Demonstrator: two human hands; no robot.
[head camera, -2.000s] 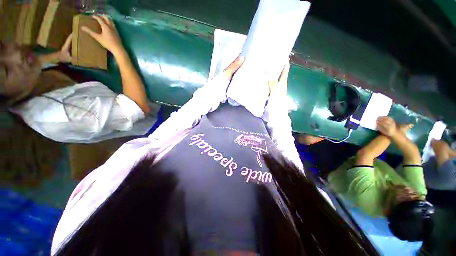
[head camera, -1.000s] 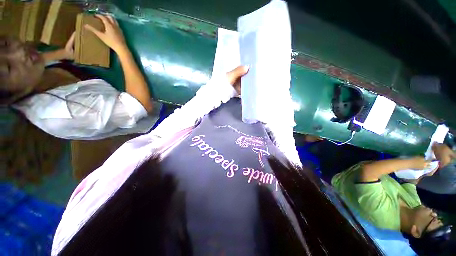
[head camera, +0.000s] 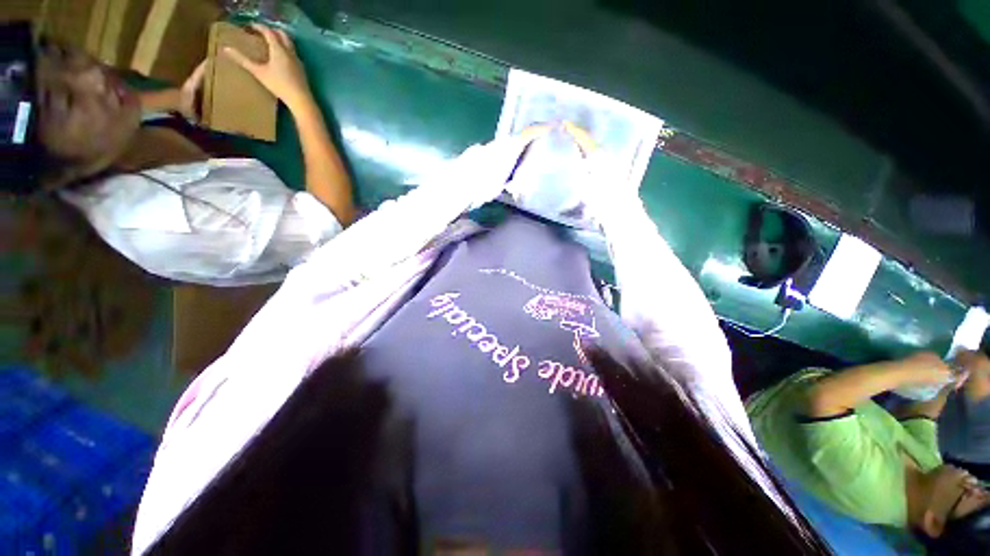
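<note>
A white printed sheet (head camera: 619, 133) lies flat on the green bench in front of me, its print washed out by glare. A smaller white piece, folded or bent paper (head camera: 549, 182), is between my hands at the sheet's near edge. My left hand (head camera: 534, 133) and my right hand (head camera: 582, 139) are close together at the top of this paper, fingers bent over it. Both hands are small and partly washed out, but they hold the paper.
At left a person in white holds a brown carton (head camera: 241, 85) on the green bench (head camera: 402, 125). At right lie a black strap (head camera: 777, 244), a small device with a cable (head camera: 794, 293) and a white pad (head camera: 846, 276). A person in light green sits beyond.
The raised white paper has come down towards my body and now looks much shorter. Both hands are together on it, and more of the sheet beneath shows. The view has shifted slightly.
</note>
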